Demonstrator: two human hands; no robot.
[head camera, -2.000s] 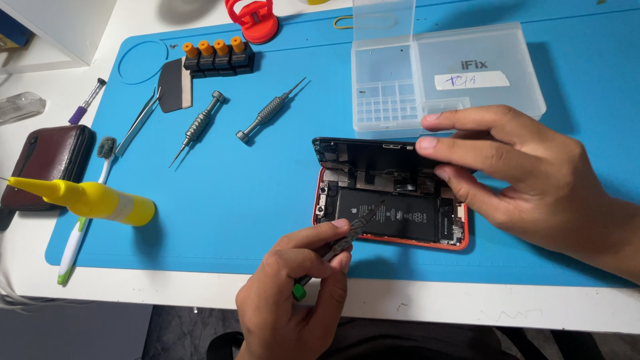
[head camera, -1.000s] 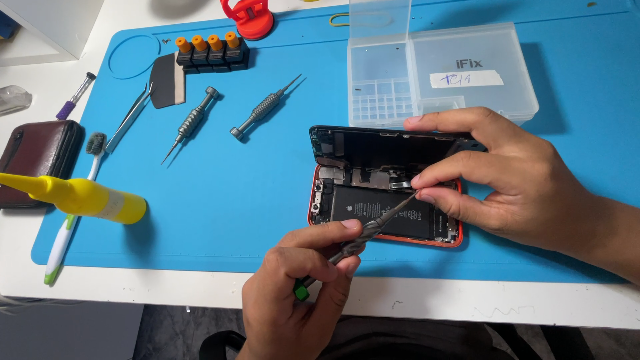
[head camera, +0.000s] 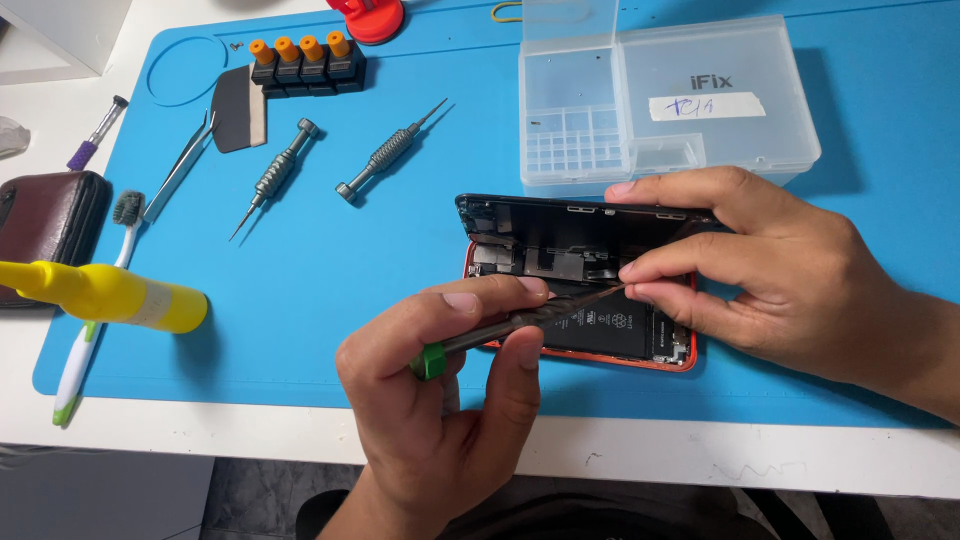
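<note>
An opened smartphone with a red frame (head camera: 685, 361) lies on the blue mat, its battery (head camera: 592, 324) and metal shields showing. My left hand (head camera: 450, 360) grips a precision screwdriver (head camera: 487, 334) with a green end cap, angled up and right over the battery. Two fingertips of my right hand (head camera: 757, 277) meet at the screwdriver's tip; whether a tiny part sits between them cannot be told. Another right finger rests on the top edge of the tilted display assembly (head camera: 555, 217). My hands hide part of the phone's middle and right side.
Behind the phone stands a clear plastic parts box (head camera: 720, 135) with its small lid raised. Two screwdrivers (head camera: 276, 176), tweezers (head camera: 180, 169), a toothbrush (head camera: 75, 371), a yellow bottle (head camera: 150, 300), a black block with orange knobs (head camera: 311, 67) and a red suction cup (head camera: 375, 22) lie leftward and behind.
Two seconds ago the screwdriver tip was over the battery, apart from my right hand. My right thumb and index finger have since come down to the tip, while another finger stays on the display edge.
</note>
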